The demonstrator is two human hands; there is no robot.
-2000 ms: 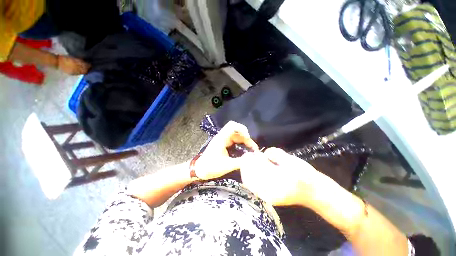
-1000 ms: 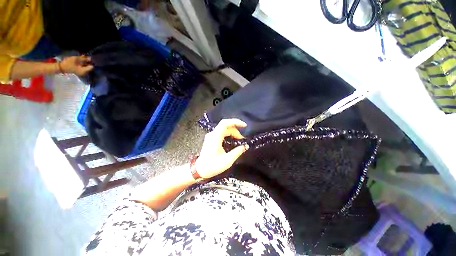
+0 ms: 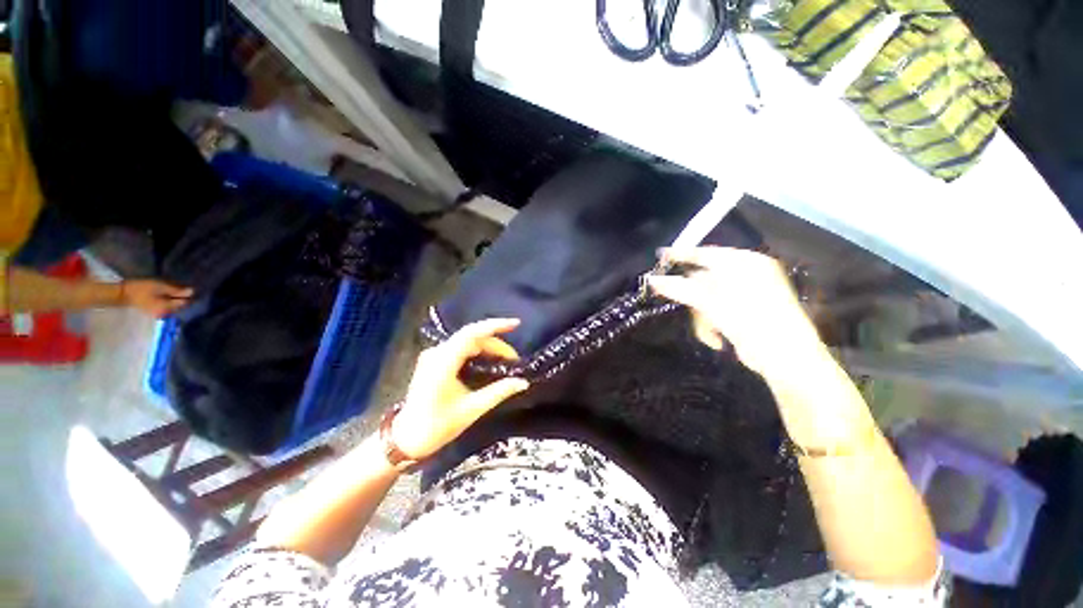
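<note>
The black jacket [image 3: 713, 439] lies over the lap, with its smooth black lining [image 3: 558, 226] facing up behind. A speckled braided trim [image 3: 588, 339] runs between my hands. My left hand [image 3: 457, 386] pinches the trim at its left part. My right hand [image 3: 742, 303] is at the trim's right part, its fingertips around a small clip [image 3: 657, 267] at the lower end of a white strap [image 3: 709, 216]. The strap runs down from the table edge. The clip is mostly hidden by the fingers. No needle or thread can be made out.
The white table [image 3: 570, 48] holds black-handled scissors [image 3: 689, 54], a slim blue tool [image 3: 748, 77] and a yellow-and-black striped bundle [image 3: 920, 101]. A blue basket [image 3: 327, 392] of black garments, a stool [image 3: 125, 517], a purple stool [image 3: 938, 475] and another person's hand [image 3: 157, 297] also show.
My right hand, beside my left hand at first and then out of sight, is now at the clip. My left hand still pinches the trim. The view has shifted toward the right.
</note>
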